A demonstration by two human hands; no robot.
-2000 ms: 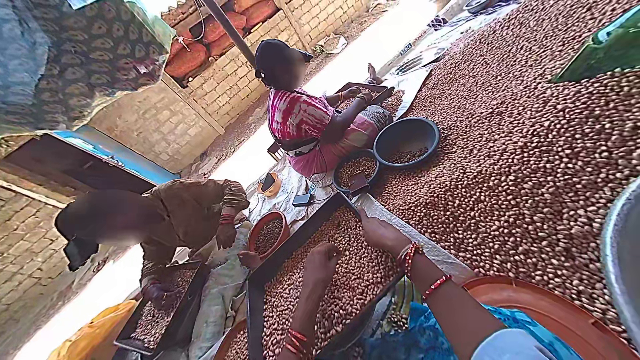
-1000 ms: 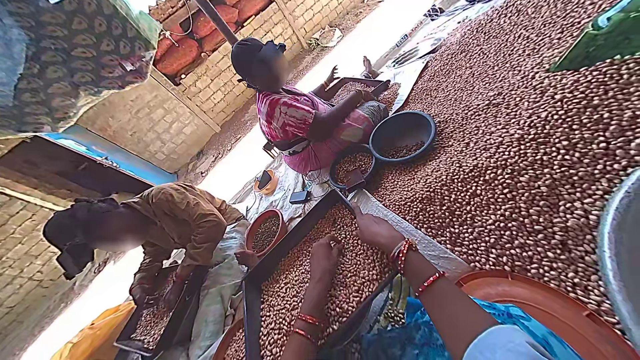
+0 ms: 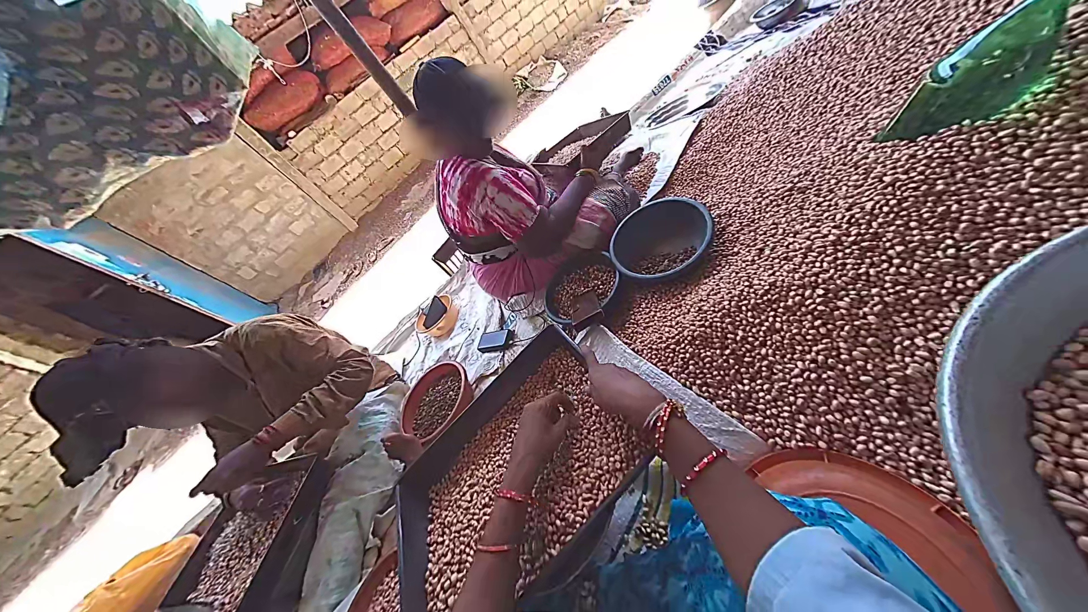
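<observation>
A dark, rectangular tray (image 3: pixel 410 518) full of brown nuts or seeds (image 3: pixel 476 484) lies before me. Over its nuts is my left hand (image 3: pixel 544 429), fingers curled with thumb and fingertips close together; whether a nut is between them cannot be told. My right hand (image 3: pixel 620 387) grips the tray's far right corner, its fingers partly hidden around the rim. Just beyond that corner stands a dark round bowl (image 3: pixel 554 310) of nuts, with a larger dark basin (image 3: pixel 710 229) beside it.
A large heap of nuts (image 3: pixel 816 255) spreads right, with a green scoop-like object (image 3: pixel 977 85) in it. A metal basin (image 3: pixel 969 382) and an orange basin (image 3: pixel 884 484) are near me. Two people sit with trays, left and ahead. A terracotta-coloured bowl (image 3: pixel 463 391) stands beyond my tray.
My left hand has stayed over the nuts, its fingers changing pose. My right hand has kept to the tray's corner. The person ahead has lowered a raised hand to their tray.
</observation>
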